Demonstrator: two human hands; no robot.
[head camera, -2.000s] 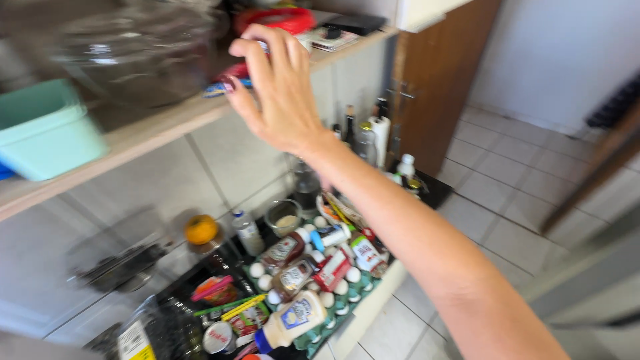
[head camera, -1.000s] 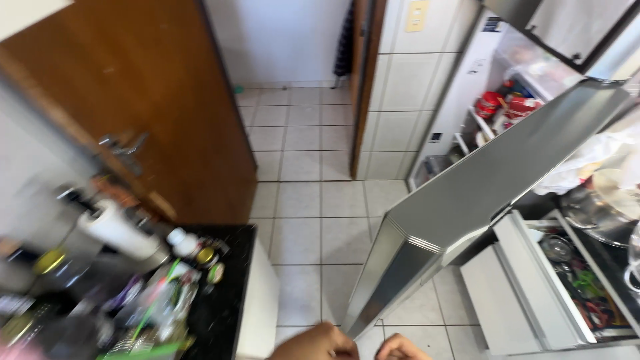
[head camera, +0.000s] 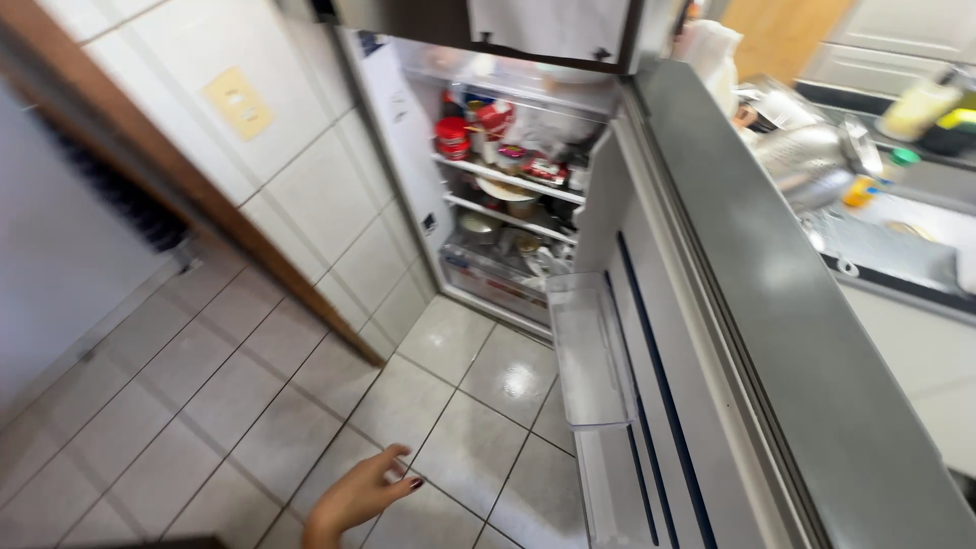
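My left hand (head camera: 362, 492) is low in the view, over the tiled floor, with thumb and fingers apart and nothing in it. My right hand is out of view. Ahead stands an open refrigerator (head camera: 396, 130), its door (head camera: 778, 305) swung out to the right of my hand. A clear plastic door bin (head camera: 591, 351) is on the inner side of the door, with nothing seen in it. On the shelves are a red-lidded jar (head camera: 452, 139), a red packet (head camera: 496, 118), plastic bags (head camera: 545, 133) and bowls (head camera: 479, 225). A clear drawer (head camera: 496, 286) lies at the bottom.
A wooden door frame (head camera: 267, 259) and a tiled wall with a light switch (head camera: 238, 103) stand left of the refrigerator. Beyond the door, at right, a metal colander (head camera: 808, 152) and a bottle with a green cap (head camera: 900, 164) are by the sink.
The view has swung far right, from the shelf and cluttered counter to the refrigerator. My right hand, raised at the shelf two seconds ago, has left the view.
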